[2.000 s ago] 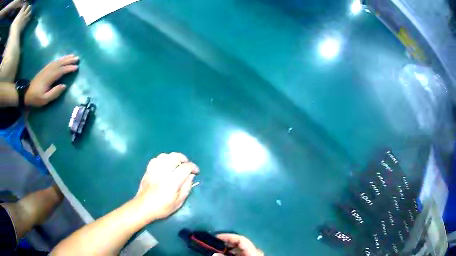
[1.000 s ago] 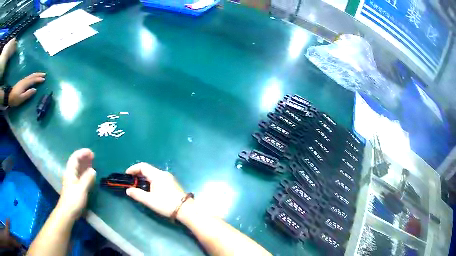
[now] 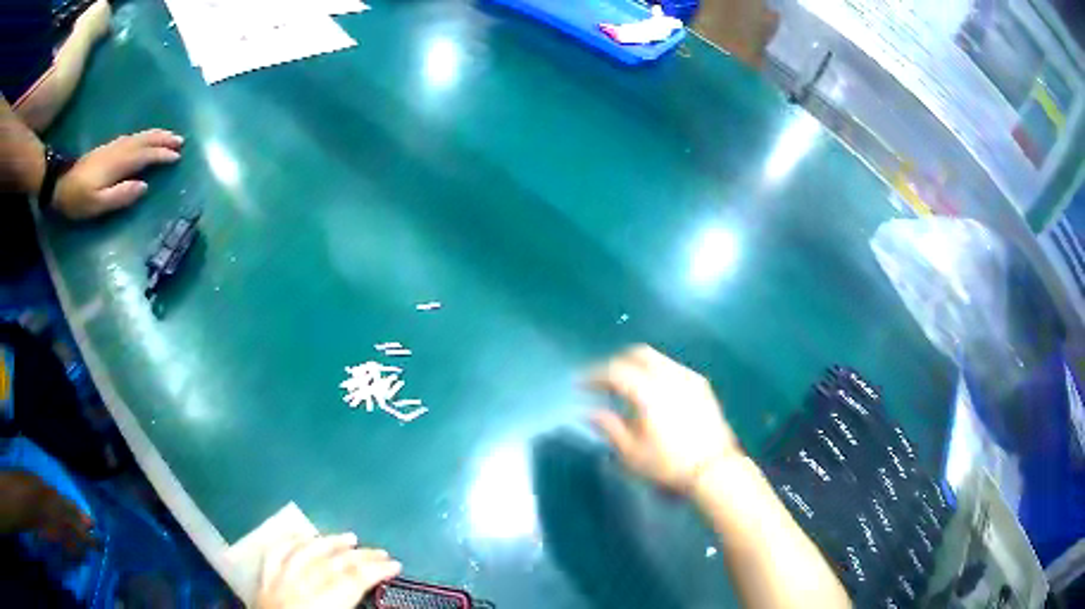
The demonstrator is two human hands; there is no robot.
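My left hand [image 3: 325,573] is at the table's near edge, its fingertips on a black connector housing [image 3: 419,595] with a red gasket ring; the frame's bottom edge cuts both off. My right hand [image 3: 666,416] is over the table at centre right, fingers apart and blurred, with nothing visible in it. A small pile of white sealing plugs [image 3: 374,387] lies on the green table [image 3: 524,262], with a few loose ones just beyond it. Filled housings [image 3: 851,476] with white dots lie in slanting rows at the right.
Another person's hand [image 3: 119,174] rests at the left near a single black housing [image 3: 174,255]. White paper sheets [image 3: 256,36] lie at the far left. A blue tray [image 3: 595,30] is at the far side. A clear plastic bag [image 3: 952,268] lies at the right, above a pale box [image 3: 993,553].
My right hand has left the housing and moved right over the table. My left hand now touches the housing at the near edge. The view has shifted.
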